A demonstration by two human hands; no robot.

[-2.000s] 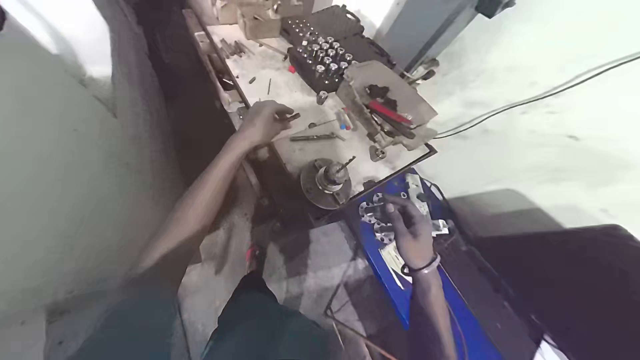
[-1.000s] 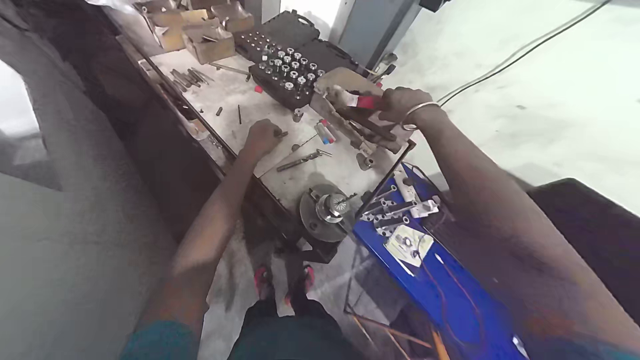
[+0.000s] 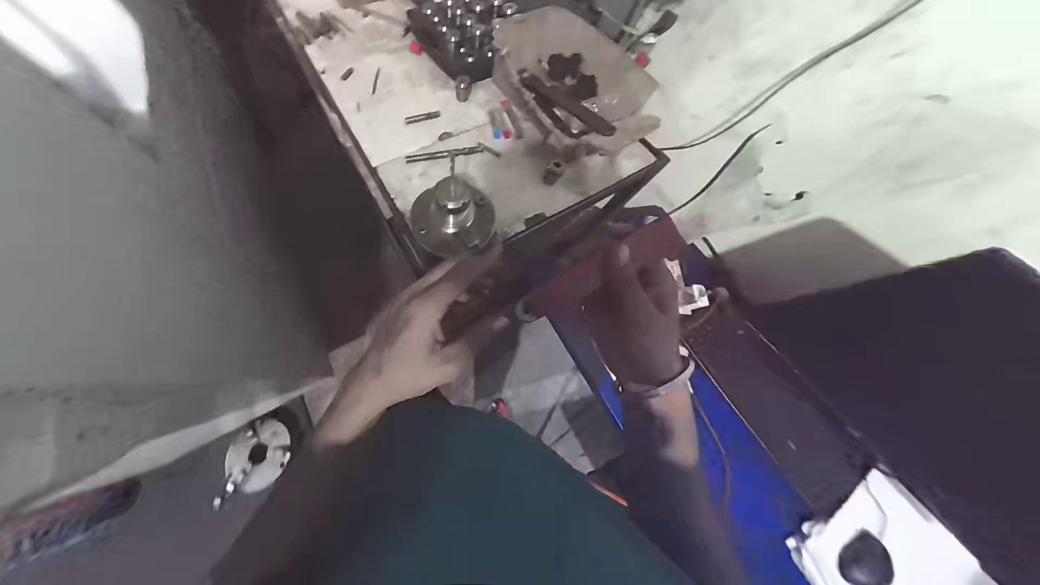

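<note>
A long tool with a red handle (image 3: pixel 573 280) is in my right hand (image 3: pixel 638 305), blurred by motion. Its dark end reaches left towards my left hand (image 3: pixel 418 337). The fingers and thumb of that hand are spread around this dark part; whether they grip it cannot be told. Just above my left hand, a round metal fixture with a flange (image 3: pixel 452 218) stands at the workbench corner, with a thin bit or rod upright in it. Behind it lie slim metal rods (image 3: pixel 444 153) and a small metal collet or sleeve (image 3: pixel 554 171).
A bin (image 3: pixel 634 85) with dark tools stands on the bench beside a black case of metal collets (image 3: pixel 463 36). The bench has a raised metal edge (image 3: pixel 642 166). Below right is a blue surface (image 3: pixel 735 455) with metal parts. A machine chuck (image 3: pixel 258 455) shows at lower left.
My right hand has come down from the bin with the red-handled tool. My left hand has left the bench top and is near the tool's dark end. The view has shifted strongly.
</note>
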